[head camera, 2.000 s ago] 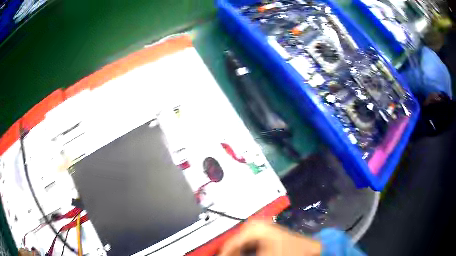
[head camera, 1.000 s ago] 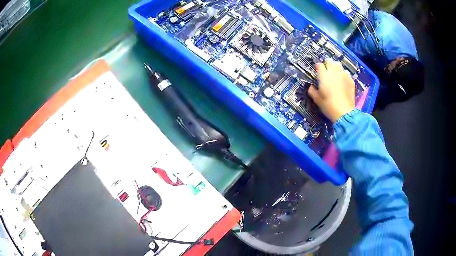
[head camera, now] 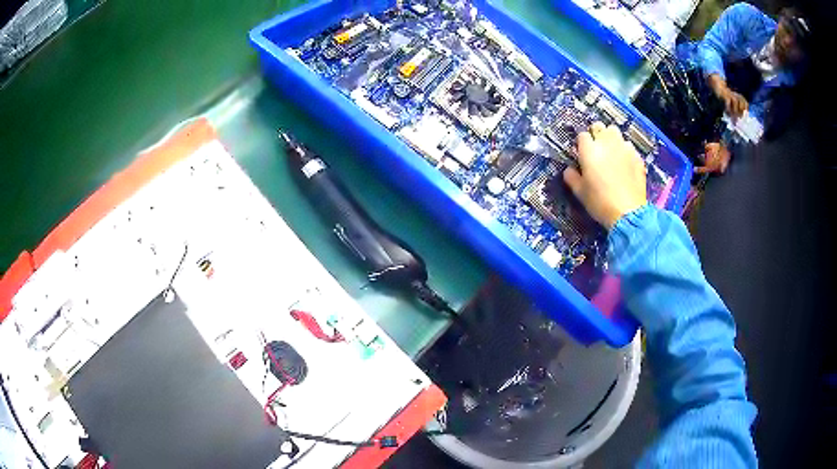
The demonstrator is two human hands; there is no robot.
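Observation:
My right hand, bare with a blue sleeve, reaches into the blue parts bin. Its fingers are curled and closed on a mainboard beside its black fan and heatsink; the fingertips are partly hidden. Another mainboard with a silvery-framed fan lies further left in the bin. The white rear chassis panel lies at lower left with a dark grey square on it. My left hand is out of the picture.
A black electric screwdriver lies between panel and bin. Red-orange foam borders the panel. A round grey-rimmed container stands below the bin. Another person in blue is at upper right, near a second blue bin.
My right hand has moved from the panel's lower edge to the mainboards in the bin. The view has shifted right, and the other person's hands now show.

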